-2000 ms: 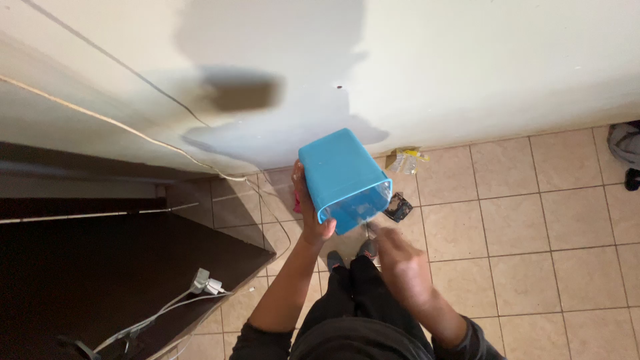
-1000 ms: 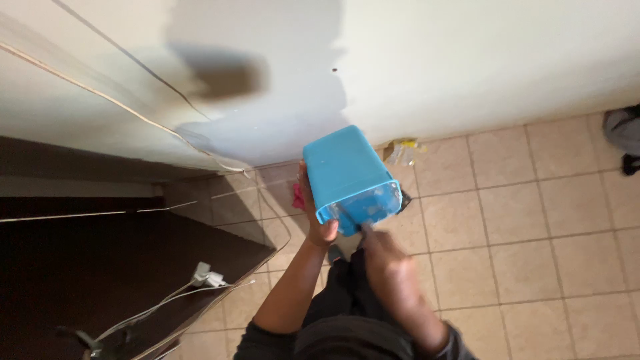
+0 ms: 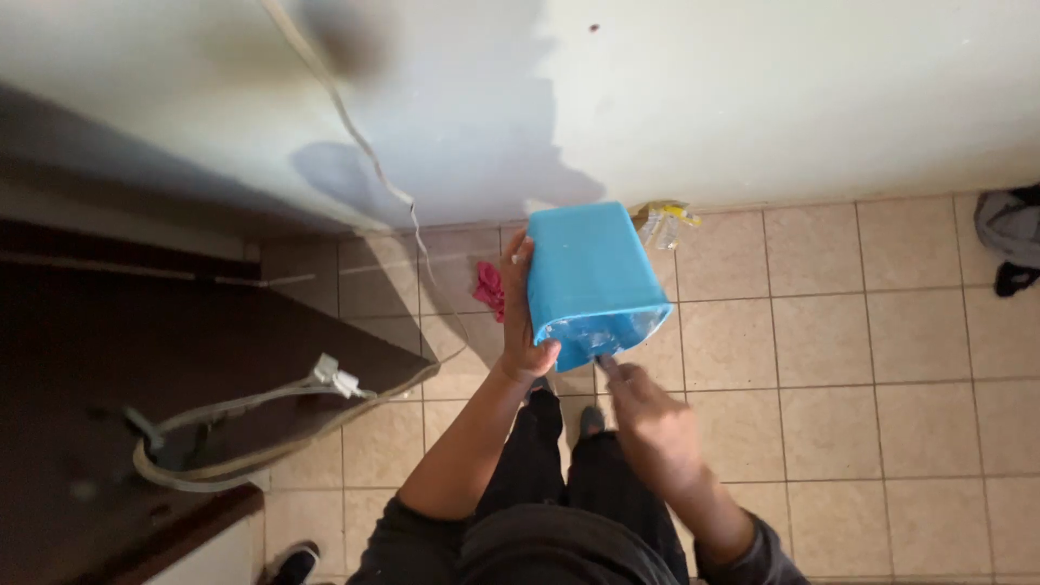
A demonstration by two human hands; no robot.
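Note:
A blue plastic container (image 3: 593,260) is tilted on its side in front of me, its open end toward my body. White residue coats parts of its inner wall. My left hand (image 3: 524,309) grips it along the left side, the thumb at the rim. At the opening, my right hand (image 3: 654,418) is closed on a thin dark tool (image 3: 604,362); its far end is inside or at the rim, and its kind cannot be told.
A white wall (image 3: 731,106) rises beyond a tiled floor (image 3: 821,341). Dark furniture (image 3: 203,349) stands left, with a white plug (image 3: 333,375) and cable on it. A pink cloth (image 3: 489,286), a yellow and clear wrapper (image 3: 670,223) and grey fabric (image 3: 1007,227) lie on the floor.
My right hand was lower and apart from the container's opening two seconds ago; now it is at the rim with the tool. My left hand keeps its hold. The view has shifted somewhat.

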